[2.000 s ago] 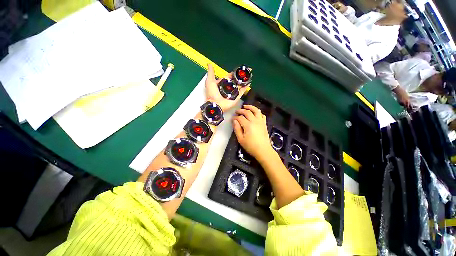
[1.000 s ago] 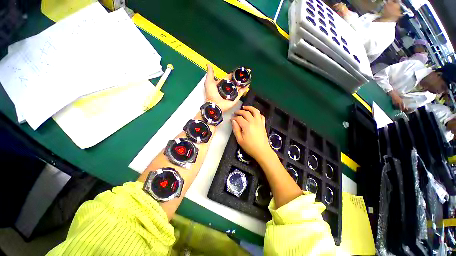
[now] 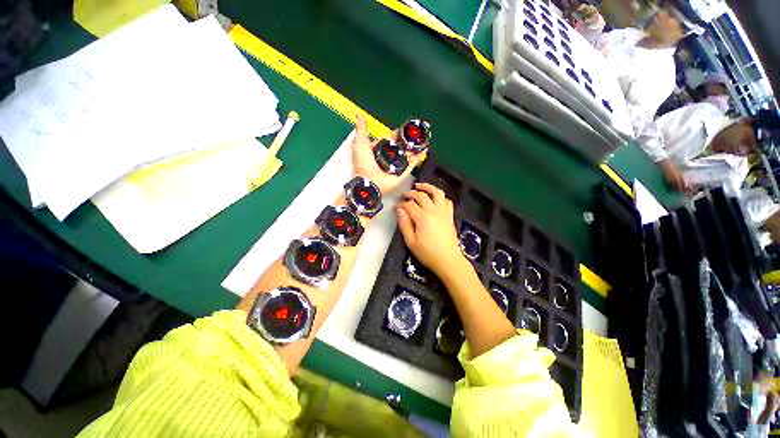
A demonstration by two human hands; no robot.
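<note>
Several strapless smartwatch heads lie in a row along my left forearm, from a large one (image 3: 281, 315) near the sleeve to one (image 3: 415, 134) at the fingers. Their round black screens show red icons. My left hand (image 3: 382, 162) is palm up with two watches resting on the palm and fingers. My right hand (image 3: 429, 224) lies over the near-left part of the black foam tray (image 3: 374, 322), fingers curled; I cannot tell if anything is under it. The tray has watches in many pockets, some empty at its far side, and a brighter silvery watch (image 3: 404, 313) in the near corner.
Loose papers (image 3: 128, 103) and a pen (image 3: 285, 134) lie at left. A white strip (image 3: 286, 227) runs under the forearm. White foam trays (image 3: 556, 77) stand beyond. Stacked black trays (image 3: 684, 316) and yellow paper (image 3: 605, 385) are at right. People in pale coats sit at upper right.
The view has shifted very slightly. A person in the background at upper right has moved a little. My hands and the watches stay in place.
</note>
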